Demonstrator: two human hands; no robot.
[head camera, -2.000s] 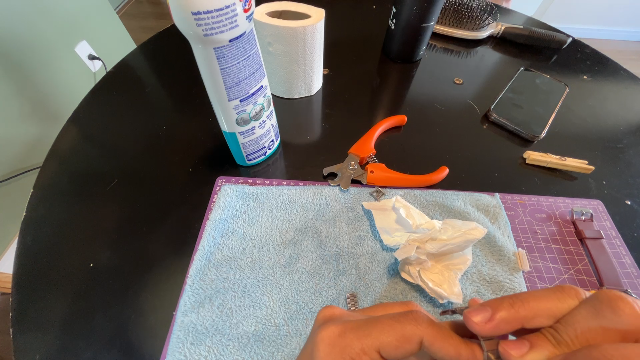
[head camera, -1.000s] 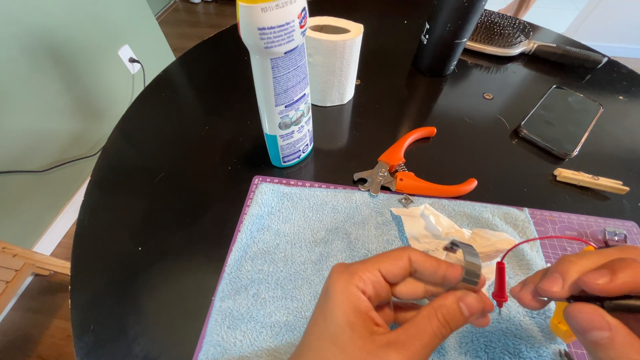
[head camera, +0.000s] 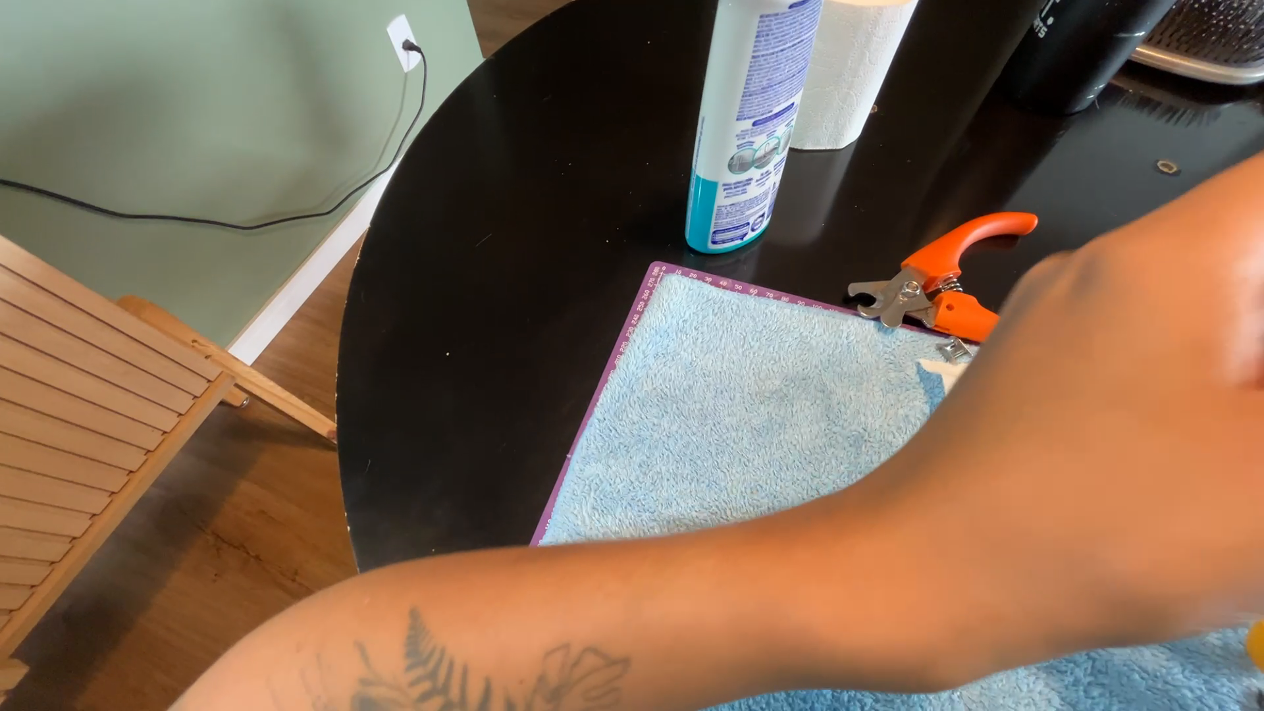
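Observation:
My left hand (head camera: 1116, 395) reaches across from the lower left to the right edge, its fingers cut off or hidden, so what it holds does not show. Beneath the wrist and forearm lies a light blue terry towel (head camera: 750, 405) on a purple cutting mat (head camera: 604, 395). Beyond the hand rest orange-handled nippers (head camera: 913, 286) at the mat's far edge. A small metal piece (head camera: 954, 350) and a corner of white tissue (head camera: 943, 372) show beside the hand. My right hand is out of the picture. A bit of something yellow (head camera: 1256, 647) shows at the lower right edge.
On the round black table (head camera: 513, 247) stand a cleaner bottle (head camera: 750, 128), a paper roll (head camera: 844, 74) and a black bottle (head camera: 1076, 49). A hairbrush (head camera: 1205, 39) and a small ring-like piece (head camera: 1167, 167) lie farther right. A slatted wooden chair (head camera: 89, 434) is at the left.
My left hand, which held a curved metal watch-band piece in front of me, has moved right across the towel. My right hand has left the picture. The view has swung left.

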